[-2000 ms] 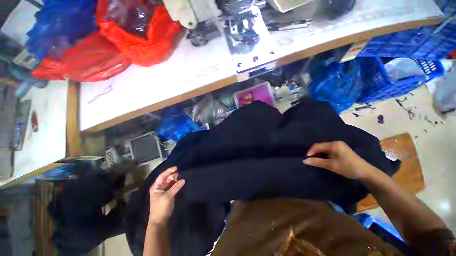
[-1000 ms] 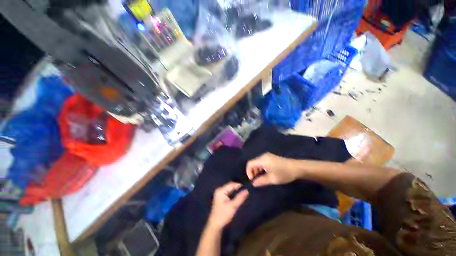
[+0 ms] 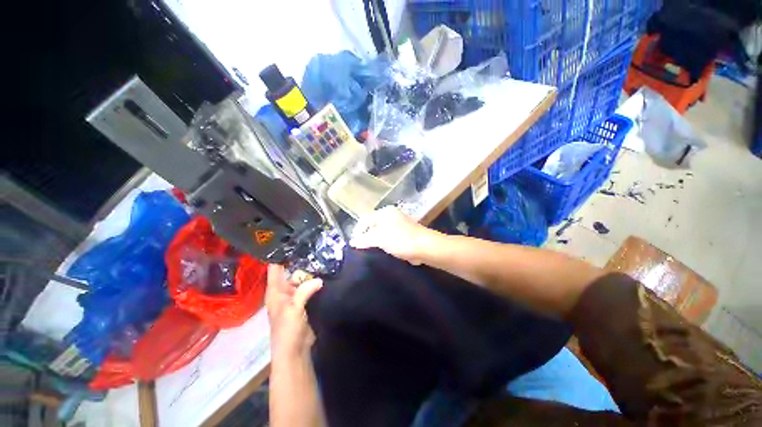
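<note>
The black garment (image 3: 418, 325) hangs from the machine head down over my lap. Its upper edge lies at the shiny metal clamp (image 3: 324, 252) under the grey machine head (image 3: 251, 208). My left hand (image 3: 290, 304) is at the left of the clamp, thumb and fingers at the cloth edge; its exact hold is partly hidden. My right hand (image 3: 386, 233) is at the right of the clamp and grips the garment's top edge. The fingertips are overexposed and blurred.
A beige parts tray (image 3: 368, 190) and a keyed panel (image 3: 322, 143) stand behind my right hand. A black bottle (image 3: 286, 96) is behind them. A red plastic bag (image 3: 209, 279) lies left of the machine. Blue crates (image 3: 535, 92) are at the right. A wooden stool (image 3: 660, 271) stands on the floor.
Both hands have moved from the lap up to the machine with the garment edge, which now lies at the clamp. The view has turned toward the machine head.
</note>
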